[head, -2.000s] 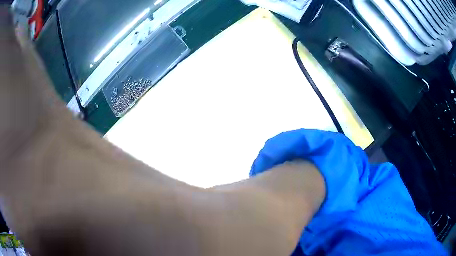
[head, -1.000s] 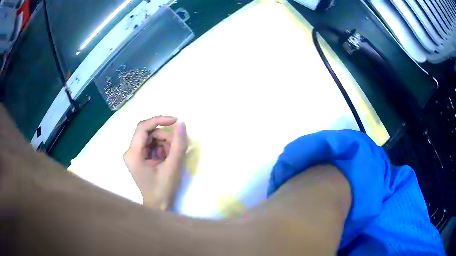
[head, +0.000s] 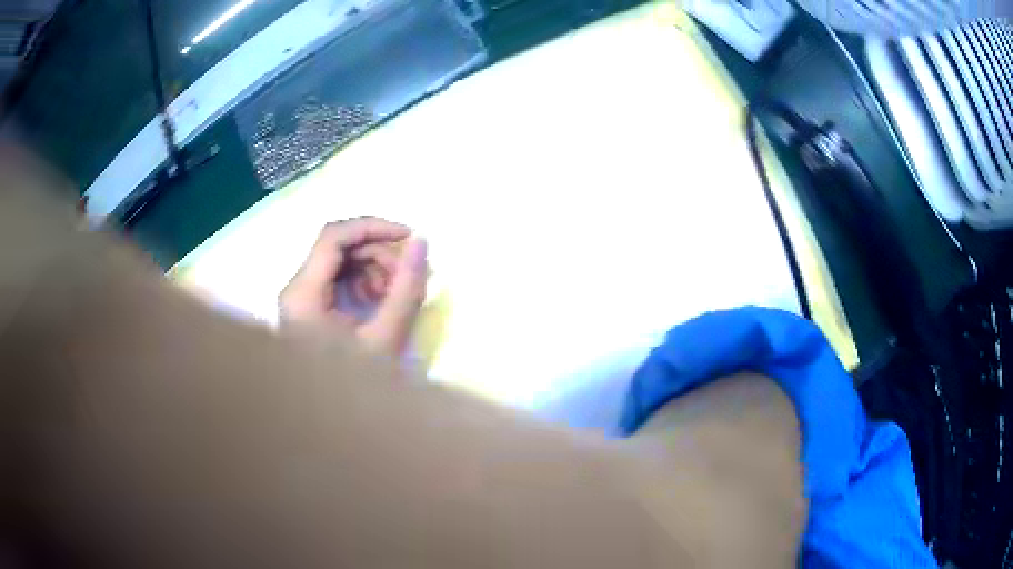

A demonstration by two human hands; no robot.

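Note:
My left hand (head: 361, 278) is over the left part of the white mat (head: 578, 200). Its fingers are curled and the thumb and forefinger tips are close together; whether something small is between them cannot be told. Its wrist is hidden behind my right forearm (head: 500, 478), which crosses the bottom of the view, large and blurred, from a blue sleeve (head: 755, 345) up to the left edge. My right hand is out of the picture. A clear screw box (head: 389, 67) lies past the mat's far edge, with small screws (head: 306, 139) heaped at its left end.
A black cord (head: 778, 217) curves along the mat's right side. A dark stick-shaped tool (head: 850, 178) lies beyond it. White slatted fan parts (head: 944, 122) are at the upper right. A pale rail (head: 261, 78) runs behind the box, with a dark thin tool (head: 167, 183) at left.
My left hand has come into view from behind the right forearm, and lately sits a little higher in the picture. The view has shifted; the forearm still crosses the bottom.

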